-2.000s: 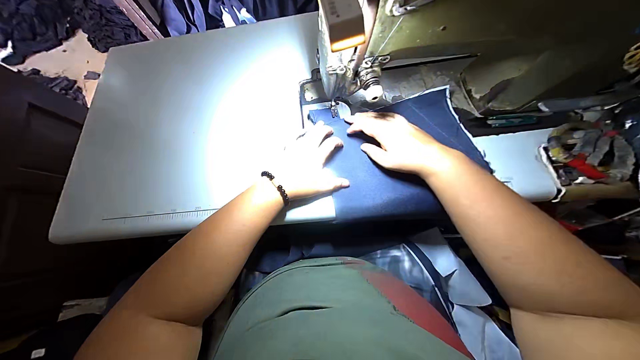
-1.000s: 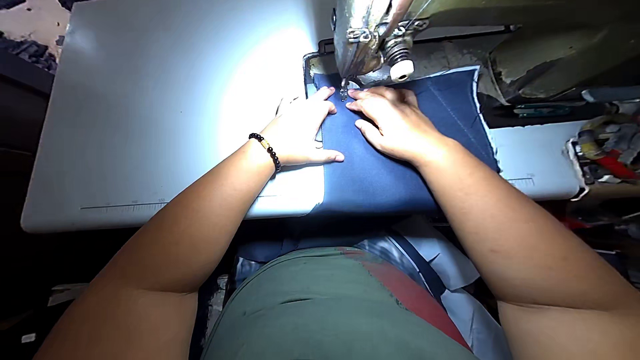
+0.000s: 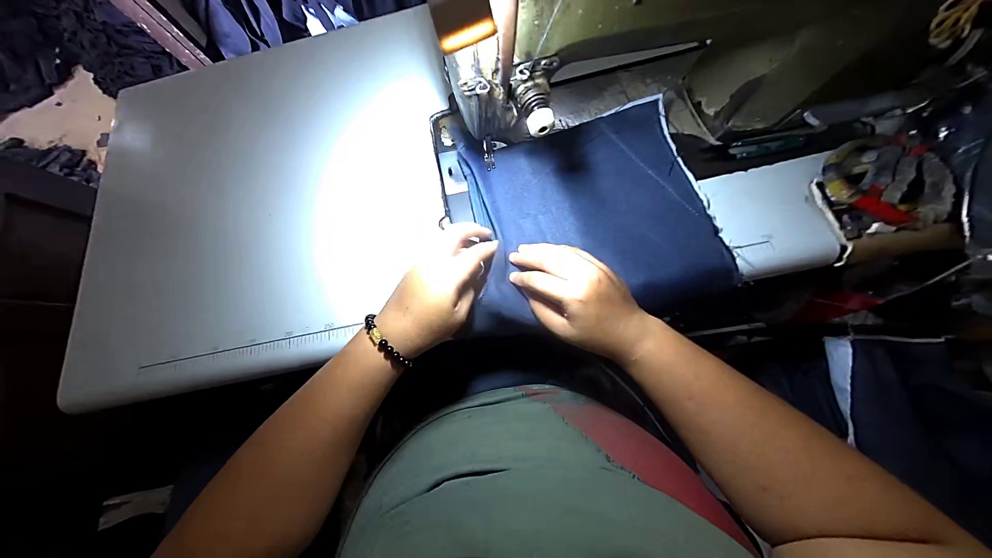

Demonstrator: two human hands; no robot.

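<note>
A dark blue fabric piece [image 3: 612, 194] with frayed pale edges lies on the sewing machine table [image 3: 232, 209]. Its left edge, which looks folded, runs under the presser foot [image 3: 489, 153] of the sewing machine [image 3: 484, 85]. My left hand [image 3: 442, 287] pinches that edge between thumb and fingers, nearer my body than the foot. A dark beaded bracelet [image 3: 385, 341] is on that wrist. My right hand [image 3: 577, 298] rests on the fabric just to the right, fingers bent together and pointing left. Whether it grips any cloth I cannot tell.
A lamp [image 3: 469, 35] glows beside the needle area. At the right stands a container of mixed scraps [image 3: 891, 190], with dark cloth [image 3: 907, 403] below it. Dark fabric heaps [image 3: 116, 39] lie past the table's far left corner. A printed ruler [image 3: 248, 346] runs along the near edge.
Both hands have moved from beside the presser foot back toward my body along the fabric. The left hand, spread flat before, now pinches the fabric's edge.
</note>
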